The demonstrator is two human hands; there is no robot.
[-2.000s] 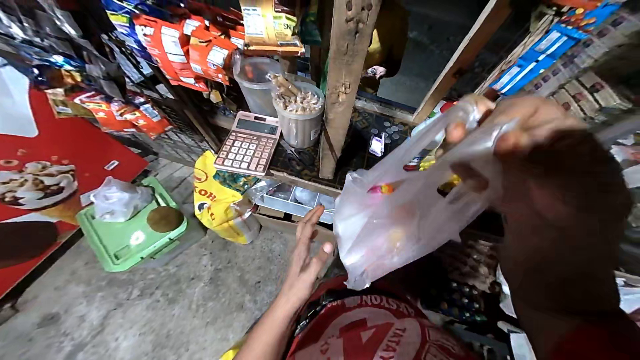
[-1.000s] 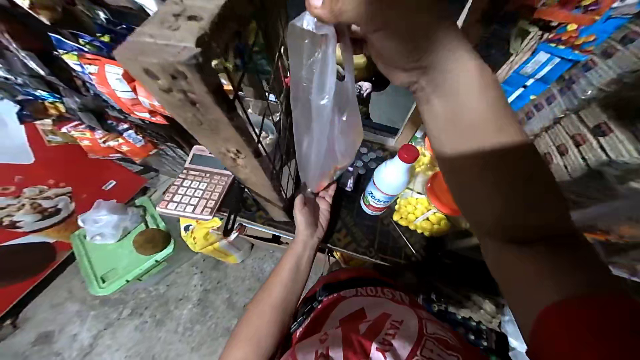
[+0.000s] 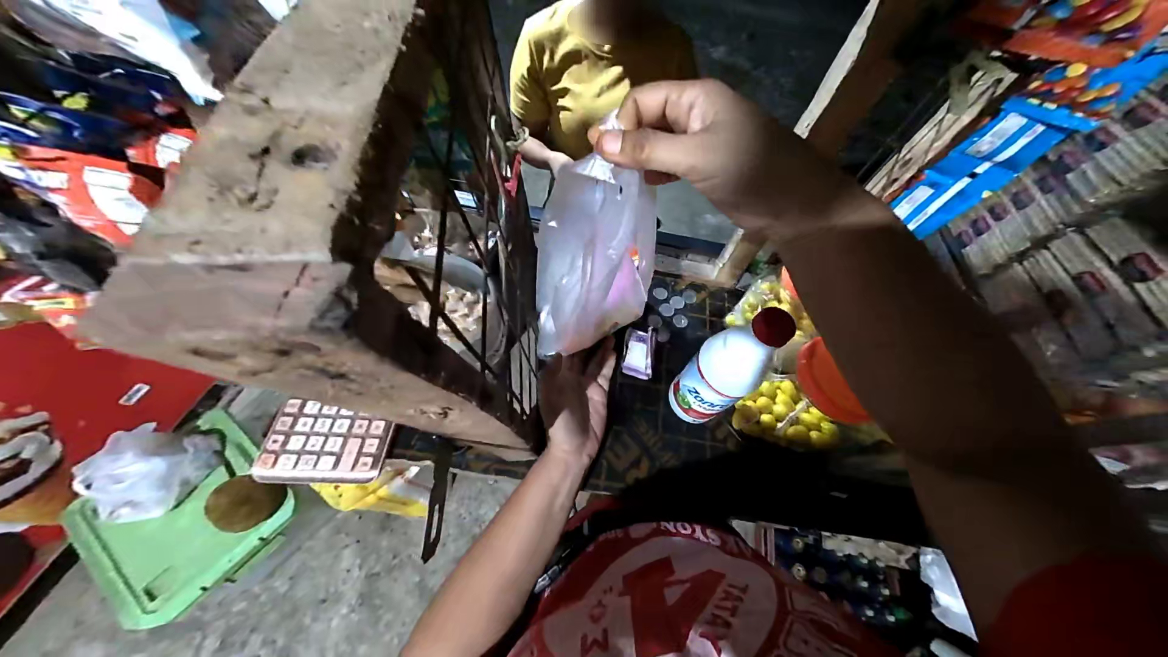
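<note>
My right hand (image 3: pixel 693 151) pinches the gathered top of a translucent plastic bag (image 3: pixel 593 255), which hangs upright with something pink and orange inside. Under the bag's bottom, my left hand (image 3: pixel 577 397) is raised with its palm up; its fingertips are partly behind the bag. To the right of it, a folded purple banknote (image 3: pixel 639 354) and several coins (image 3: pixel 672 306) lie on the dark patterned counter. A white Zonrox bottle (image 3: pixel 721 374) with a red cap stands near the banknote.
A thick wooden post (image 3: pixel 265 192) and wire mesh (image 3: pixel 465 274) flank the bag on the left. Beyond the counter stands a person in a yellow shirt (image 3: pixel 584 73). Bagged yellow balls (image 3: pixel 785 415), a calculator (image 3: pixel 324 443) and a green plastic lid (image 3: pixel 137 566) are nearby.
The bag, held lower and sideways two seconds ago, now hangs upright from my right hand. My left hand has come under it. The person in yellow has come into clear view.
</note>
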